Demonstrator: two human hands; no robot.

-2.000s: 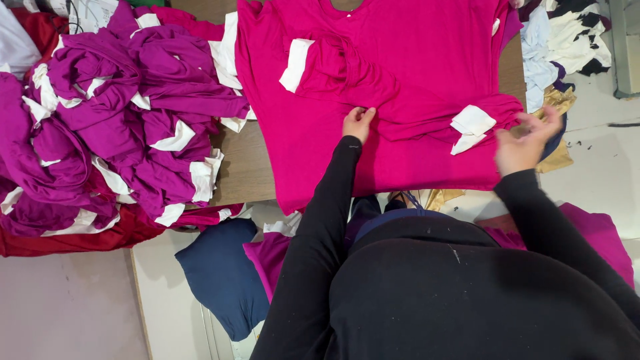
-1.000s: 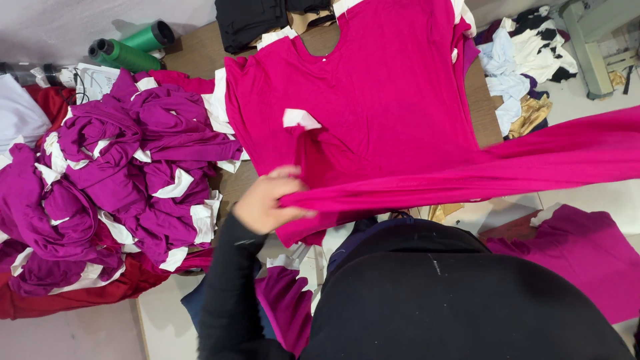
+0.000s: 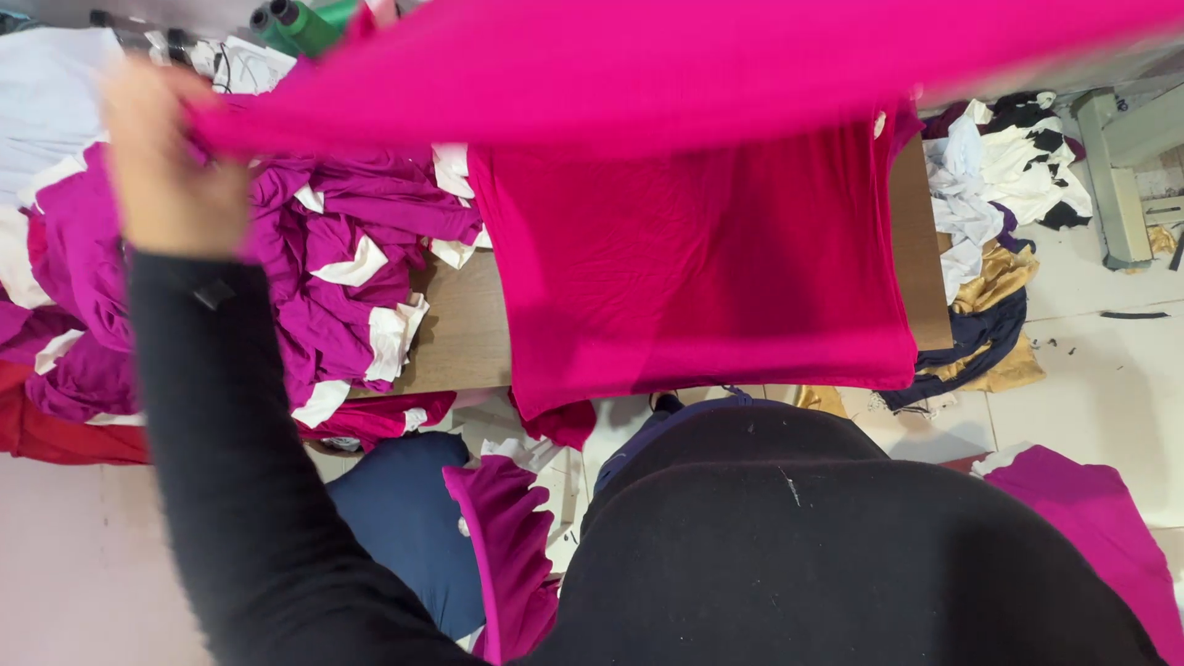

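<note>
My left hand (image 3: 171,171), blurred, is at the upper left, shut on one end of a bright pink knit cloth (image 3: 573,83). That cloth stretches, raised and blurred, across the top of the view and out past the right edge. My right hand is out of view. Below the raised cloth, a pink garment (image 3: 786,268) lies spread on a wooden table (image 3: 462,324), its lower edge lying over the near edge. The raised cloth hides the upper part of this garment.
Purple garments with white pieces (image 3: 342,222) are heaped at the left. Green thread cones (image 3: 305,28) stand behind them. Fabric scraps (image 3: 994,268) lie at the right, near a grey metal frame (image 3: 1119,203). A dark blue bundle (image 3: 407,527) and purple cloth (image 3: 513,546) are below the table.
My left hand has moved left and up with the cloth's end. The long pink piece, earlier low across the garment and out to the right, is now lifted above it.
</note>
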